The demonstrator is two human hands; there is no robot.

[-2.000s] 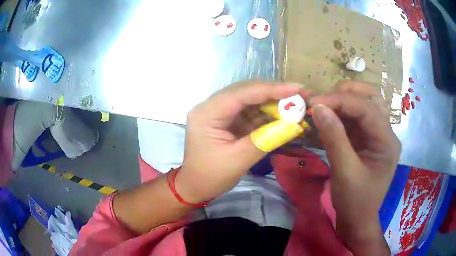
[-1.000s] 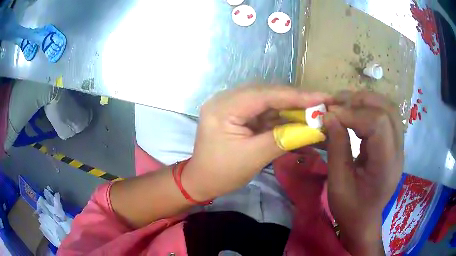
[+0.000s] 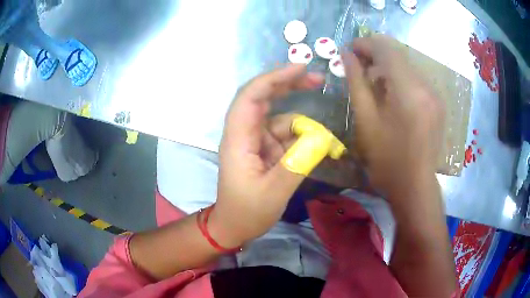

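Observation:
My left hand [image 3: 261, 139] is empty over the bench's front edge, its upper fingers spread. Yellow wraps [image 3: 308, 145] cover its thumb and forefinger. My right hand [image 3: 401, 110] is blurred and reaches over the cardboard pad [image 3: 456, 102]. Its fingertips are at a white disc [image 3: 337, 66] with a red mark, partly hidden by them; whether they grip it is unclear. Beside it on the bench lie two discs with red marks [image 3: 300, 55], [image 3: 325, 48] and one disc with no visible mark [image 3: 295, 31]. The small white lump on the pad is hidden.
More discs [image 3: 408, 6] lie at the top edge. Red pieces [image 3: 472, 151] and a larger red pile [image 3: 483, 61] are right of the pad, near a dark flat object [image 3: 509, 93]. Doll feet in blue flip-flops [image 3: 79, 63] lie far left. A person's leg [image 3: 70, 154] shows below them.
My hands have parted. The disc has left my left hand. My right hand has moved up and forward to the disc group, and the view has shifted.

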